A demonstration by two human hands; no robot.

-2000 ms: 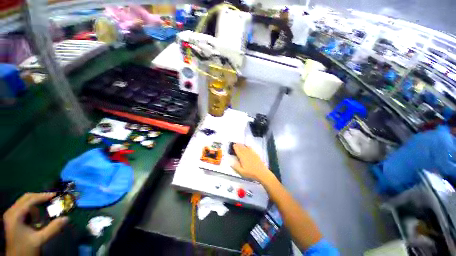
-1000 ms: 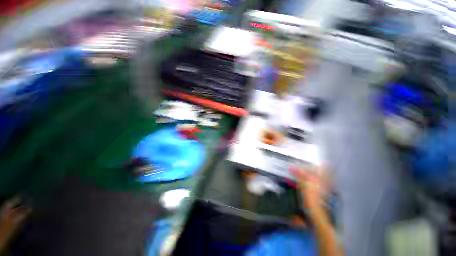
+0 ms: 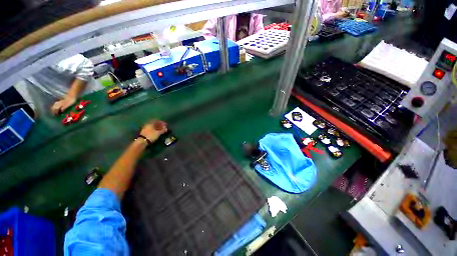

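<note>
My left hand [image 3: 153, 130] reaches over the green bench at the top left corner of the dark grey compartment tray [image 3: 193, 195]. Its fingers are blurred and bunched; I cannot tell whether they hold anything. A small dark round module [image 3: 170, 140] lies just right of the fingers. Another module [image 3: 93, 176] lies on the mat left of my forearm. A dark and metallic module [image 3: 261, 161] sits at the left edge of the blue cap [image 3: 288, 162]. My right hand is out of the picture.
Several loose modules [image 3: 334, 151] and red parts [image 3: 311, 146] lie beside the cap. The black plastic tray [image 3: 361, 95] and the machine bed [image 3: 381, 205] are at right. A blue bin [image 3: 30, 235] is at lower left. A metal post [image 3: 292, 55] stands on the bench; people sit across.
The view has swung left, so the machine now sits at the right edge. My left hand has moved forward beyond the grey tray. My right hand, earlier at the machine, has left the picture.
</note>
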